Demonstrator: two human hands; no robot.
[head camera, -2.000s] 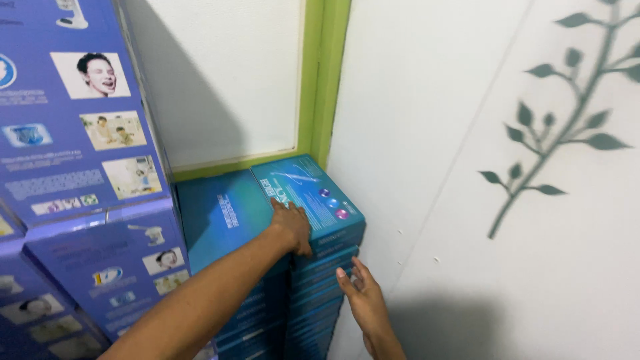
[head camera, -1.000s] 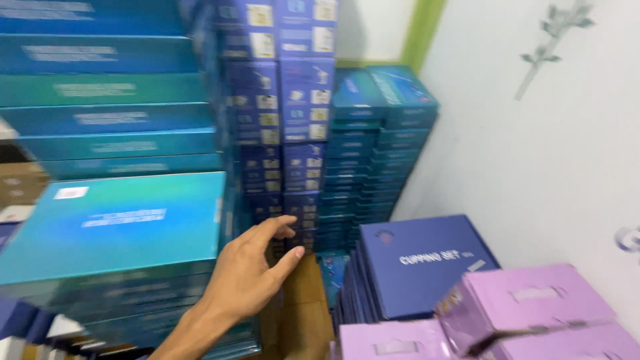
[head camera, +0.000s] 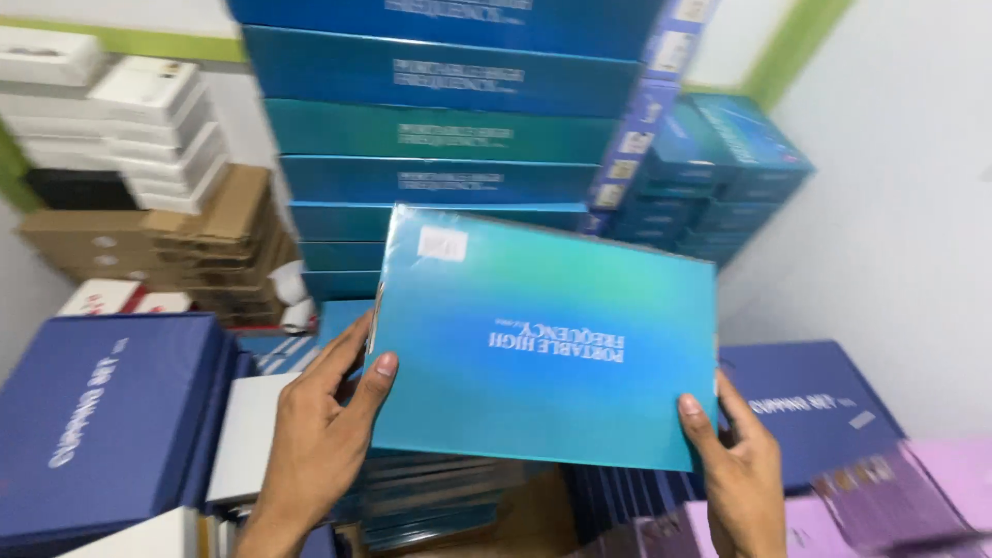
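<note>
A flat blue-green cardboard box (head camera: 542, 403) with upside-down lettering and a white sticker is held up between both hands, its broad face toward me. My left hand (head camera: 329, 426) grips its left edge, thumb on the face and fingers behind. On the opposite edge, my right hand (head camera: 732, 449) holds the lower right part the same way. Behind the box rises a tall stack of similar blue-green boxes (head camera: 449, 128). Below it, a lower stack of flat boxes (head camera: 434, 508) is partly hidden.
Dark blue cupping set boxes lie at the left (head camera: 101, 418) and right (head camera: 806, 403). Purple boxes (head camera: 876, 496) fill the lower right corner. White boxes (head camera: 155, 93) and brown cartons (head camera: 225, 232) are stacked at the upper left. Smaller teal boxes (head camera: 752, 139) stand by the wall.
The view has swung left from the corner stack. One second ago my one visible hand was empty above the boxes; now both hands hold a blue-green box.
</note>
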